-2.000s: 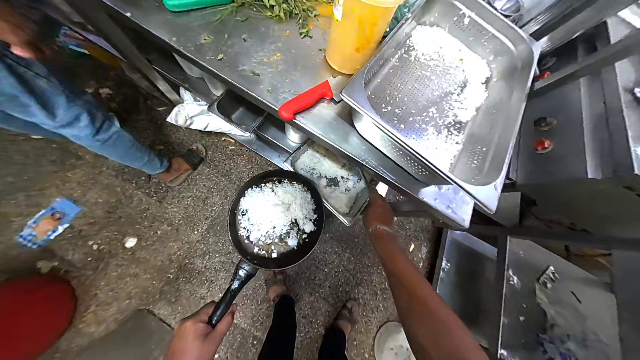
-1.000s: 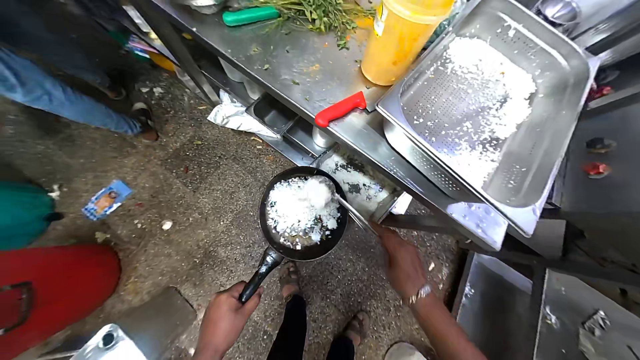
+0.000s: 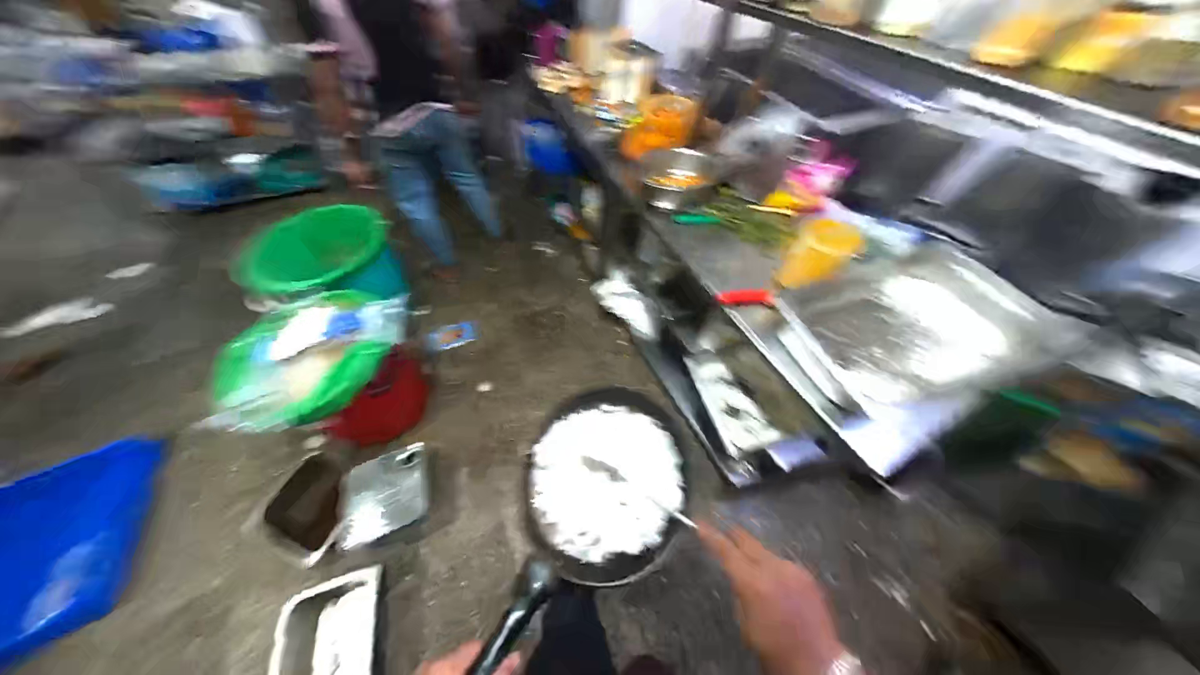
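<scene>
Blurred by motion, a dark frying pan [image 3: 539, 539] full of white rice [image 3: 600, 478] is at the lower middle of the head view. My left hand [image 3: 469, 658], partly cut off by the bottom edge, is closed round its black handle [image 3: 517, 619]. My right hand [image 3: 769, 591], with a band at the wrist, holds a thin metal utensil [image 3: 677, 513], probably a spoon, whose far end reaches into the rice. To the right, a large steel pan [image 3: 1022, 281] with more rice lies on the steel counter [image 3: 712, 258] beside a red-handled knife [image 3: 745, 297] and an orange tub [image 3: 820, 253].
On the left floor stand green tubs [image 3: 314, 248], a red bucket [image 3: 384, 403], metal containers [image 3: 386, 492] and a blue sheet [image 3: 75, 544]. A person in jeans [image 3: 436, 173] stands further back. Steel containers with white contents [image 3: 727, 398] sit below the counter's edge.
The view has swung up and left, bringing in the tubs and the person in jeans. The frying pan has moved away from the counter. Two seconds ago my right hand was at the container under the counter.
</scene>
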